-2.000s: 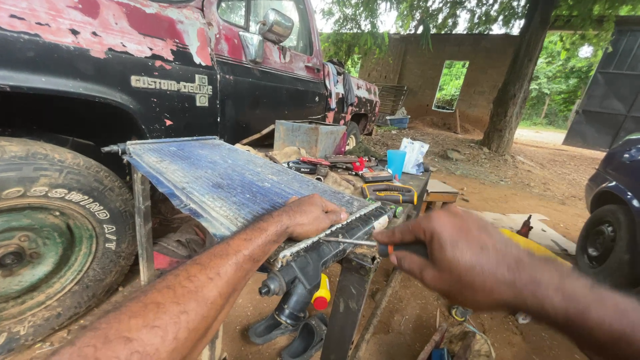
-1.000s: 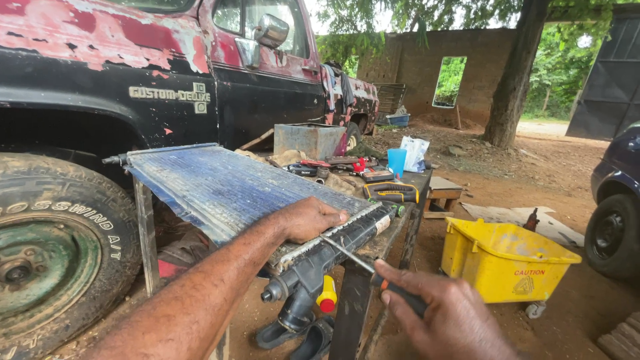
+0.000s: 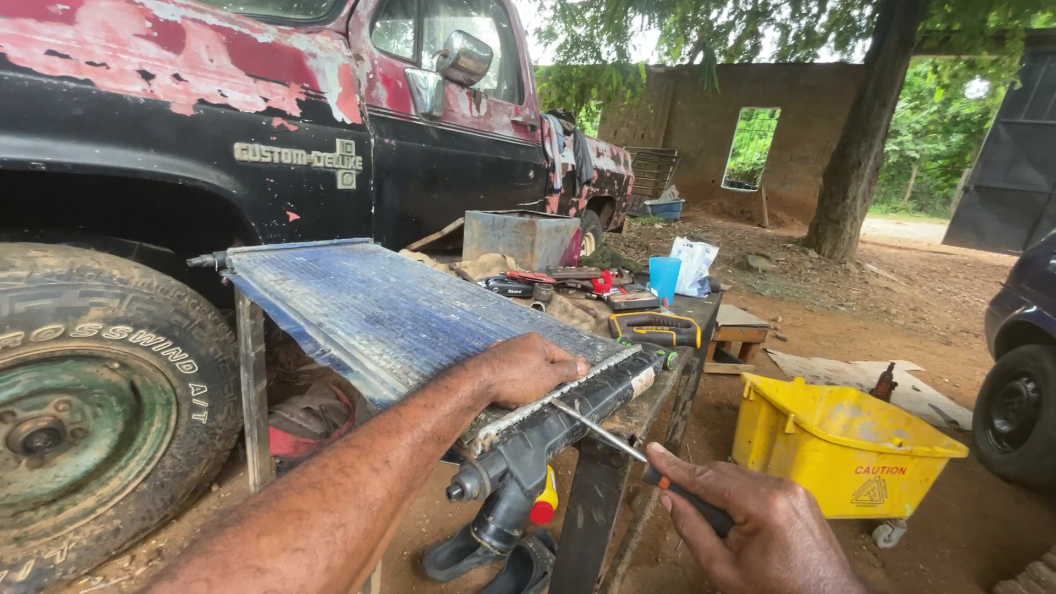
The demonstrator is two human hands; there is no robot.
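A car radiator (image 3: 396,305) with a bluish finned core lies on a worn workbench, its black plastic end tank (image 3: 536,437) towards me at the bench's edge. My left hand (image 3: 532,370) rests on the core beside the crimped metal rim, fingers curled over it. In my right hand (image 3: 742,520) is a screwdriver (image 3: 606,436) with a black and orange handle. Its tip touches the seam between the metal rim and the tank. The pipe outlet of the tank points down past the bench.
A hand saw's handle (image 3: 660,328), assorted tools, a blue cup (image 3: 664,276) and a metal box (image 3: 520,239) occupy the bench's far part. A yellow bucket (image 3: 850,437) on casters stands at right. An old pickup truck (image 3: 289,124) borders the left side; sandals (image 3: 528,561) lie below.
My right hand was blurred and higher, close to the tank, two seconds ago; now it is lower, with more of the screwdriver's shaft showing. My left hand stays on the radiator.
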